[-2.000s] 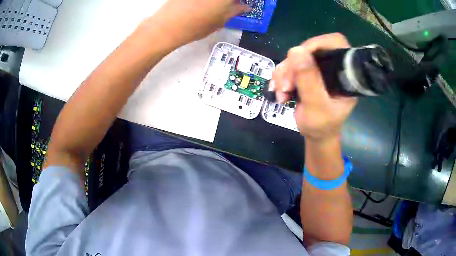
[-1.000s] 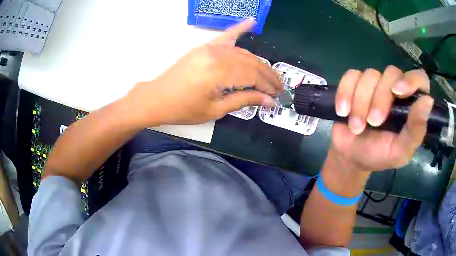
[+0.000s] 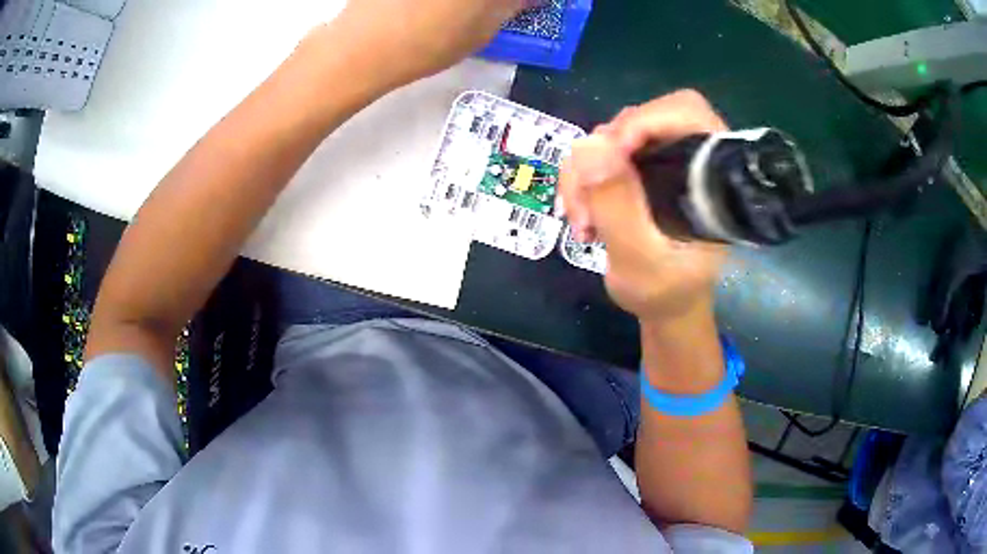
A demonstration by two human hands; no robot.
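My right hand [image 3: 639, 206] is closed around the black electric screwdriver [image 3: 693, 186], its pale band and cable end facing up. Its nose is hidden by my fingers, over the right part of a white housing [image 3: 460, 162]. A green circuit board [image 3: 522, 182] with a yellow block lies in that housing. A second housing [image 3: 582, 251] shows partly beside it, mostly under my right hand. My left hand [image 3: 482, 20] is at the top edge by the blue screw bin [image 3: 547, 49]; its fingers are cut off or blurred, so its grip cannot be told.
A white sheet [image 3: 357, 184] lies left of the housings on the dark green mat [image 3: 671, 54]. Tall stacked housings [image 3: 54, 49] stand at the upper left. Loose circuit boards [image 3: 74, 314] lie at the far left. The screwdriver cable [image 3: 887, 195] runs right. Cloth shows at the lower right.
My left hand has moved from the screwdriver's nose up to the blue bin. My right hand has moved left with the screwdriver and tipped its rear end up, over the left housing.
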